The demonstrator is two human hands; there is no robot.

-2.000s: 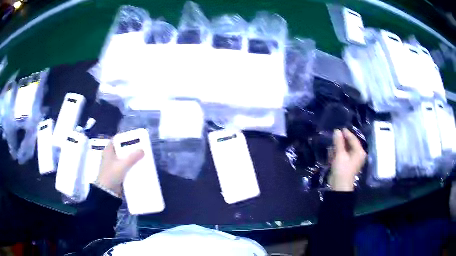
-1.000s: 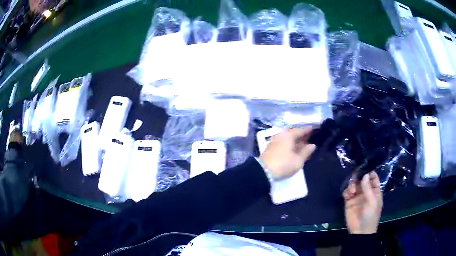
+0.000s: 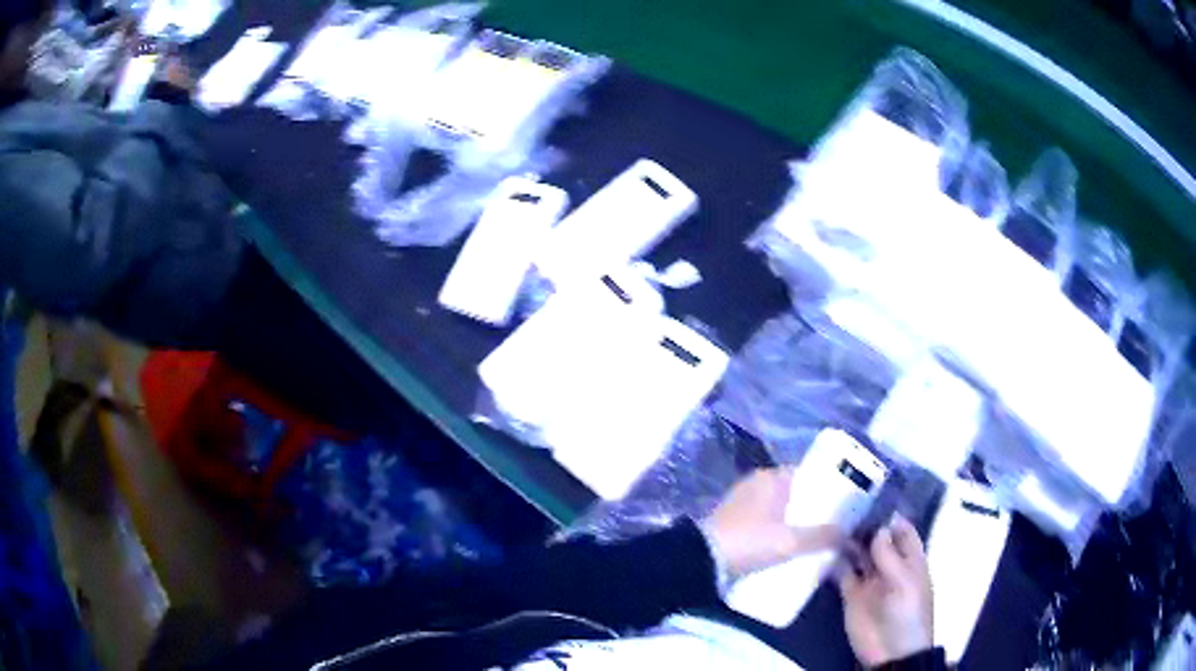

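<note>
A white slab-shaped device [image 3: 803,577] with a small dark window near its upper end is at the lower right centre. My left hand [image 3: 761,527] is around its left side, with fingers across the white face. My right hand [image 3: 892,596] is just right of it, fingertips pinched on a dark film piece [image 3: 895,503] beside the device's upper part. Blur hides the exact finger contact. Another white device [image 3: 968,557] lies right of my right hand, partly covered by it.
Several loose devices [image 3: 630,406] lie left of my hands. A bagged row [image 3: 1003,302] lies behind at right; a pale pad [image 3: 929,417] is before it. Bagged yellow-marked devices [image 3: 505,85] lie farther left. Glossy black film [image 3: 1128,596] is at lower right. Another person's sleeve [image 3: 118,216] is at left; a red bin [image 3: 184,406] is below.
The view has swung left. My left hand has gone from the dark film to a white device. My right hand has moved away from the black heap, with a dark piece at its fingertips.
</note>
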